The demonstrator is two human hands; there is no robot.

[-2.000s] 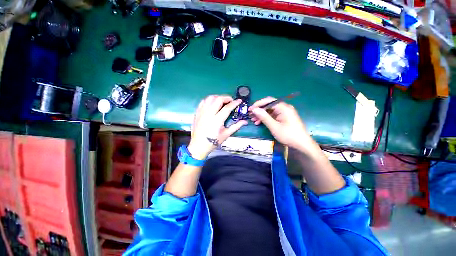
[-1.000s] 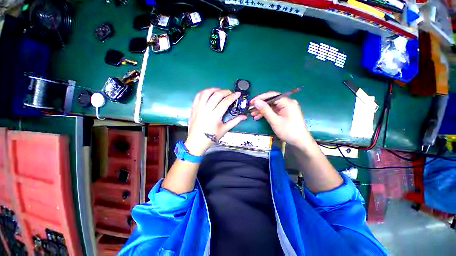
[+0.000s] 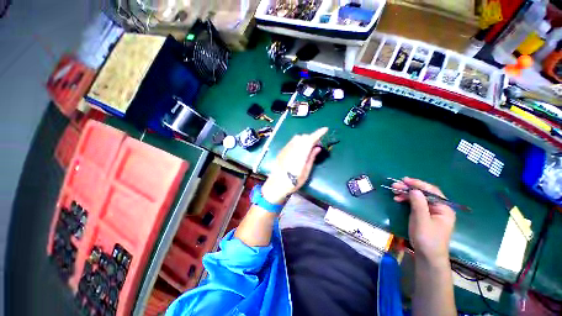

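Note:
A small square watch body [image 3: 360,185] lies on the green mat, its pale inside facing up. My right hand [image 3: 431,216] is to its right and holds metal tweezers [image 3: 425,195], their two tips apart and pointing left, clear of the body. My left hand [image 3: 296,162] is up and left of the body. A blurred dark part [image 3: 324,152] is at its fingers and seems held; the thumb and the grip are partly hidden.
Several watch parts [image 3: 300,109] lie at the back left, near a solder spool [image 3: 185,120]. White adhesive pieces [image 3: 480,157] and white paper [image 3: 514,242] are at right. A parts organizer [image 3: 425,77] stands behind. Pink-red trays [image 3: 117,185] are at left.
The view has turned left. My left hand has left the watch body and moved toward the back left, with the dark part at its fingers. My right hand and the tweezers have moved away from the body.

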